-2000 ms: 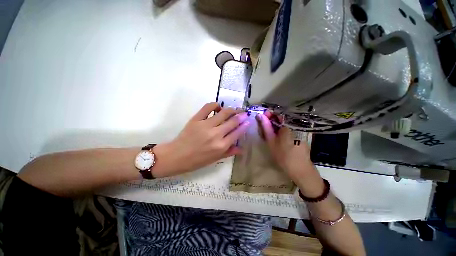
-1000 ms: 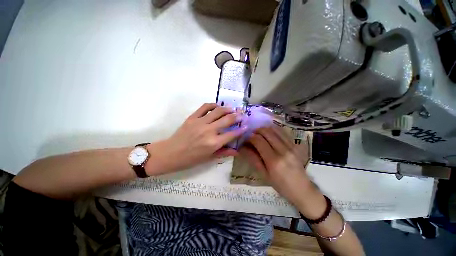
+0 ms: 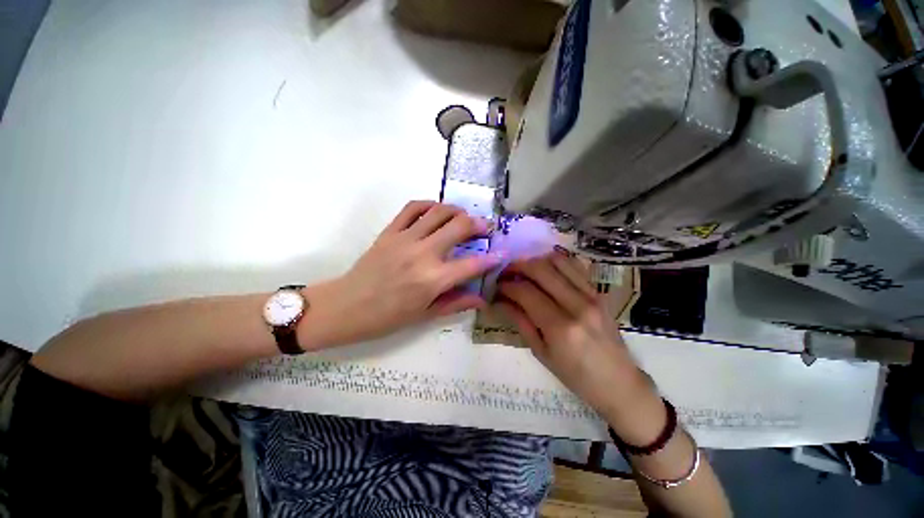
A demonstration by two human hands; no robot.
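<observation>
A khaki patch pocket [image 3: 498, 328] lies at the needle of the white sewing machine head [image 3: 648, 111], mostly under my hands. Its near edge shows below my right hand, and a corner shows to the right of that hand. My left hand [image 3: 420, 265] lies flat with its fingertips on the cloth, left of the needle. My right hand [image 3: 559, 309] presses and holds the cloth just right of and below the needle. The presser foot area [image 3: 512, 225] is in bright violet light and partly hidden by glare.
A dark flat smartphone [image 3: 669, 300] lies right of my right hand. A printed ruler [image 3: 405, 381] runs along the near table edge. Khaki cloth [image 3: 476, 22] lies behind the machine head. The shiny metal bed [image 3: 474, 157] reaches back from the needle.
The pocket has moved away from me under the needle and turned, so less shows near me and a corner now shows at the right. My right hand shifted down and left from the needle.
</observation>
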